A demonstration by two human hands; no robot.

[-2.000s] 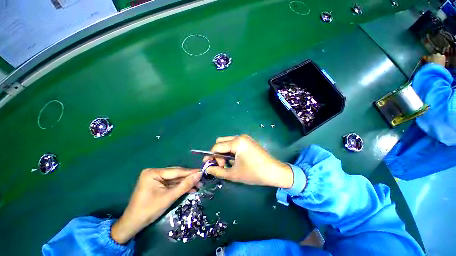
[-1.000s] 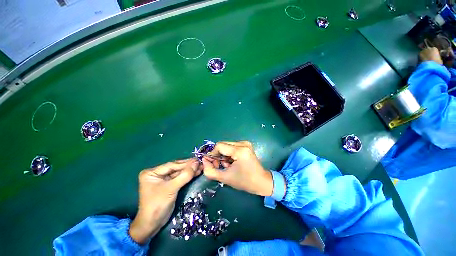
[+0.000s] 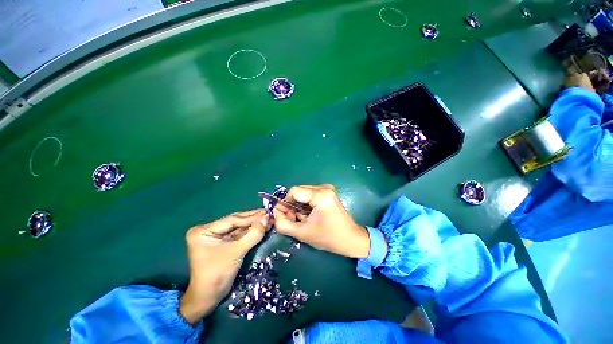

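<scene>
A round unit (image 3: 274,196), dark and silver, is held upright or tilted between the fingertips just above the bench. My left hand (image 3: 225,245) pinches its lower left edge between thumb and fingers. My right hand (image 3: 321,218) holds slim tweezers (image 3: 282,202) like a pen, their tip at the unit, and its fingertips are also at the unit's right side. The fingers hide part of the unit. Whether the tweezers hold a small part cannot be told. A loose pile of small shiny metal parts (image 3: 262,293) lies on the bench below my hands.
A black bin (image 3: 440,138) with shiny parts stands right of my hands. A round unit (image 3: 472,192) lies near my right sleeve. More units (image 3: 281,88) lie along the green belt (image 3: 161,87). A silvery reel (image 3: 546,142) and a person's blue sleeve (image 3: 586,141) are at right.
The units and circle markings on the belt have shifted left. My hands moved slightly up and left from the first frame, and the held unit is tilted differently. The neighbour's hand has moved.
</scene>
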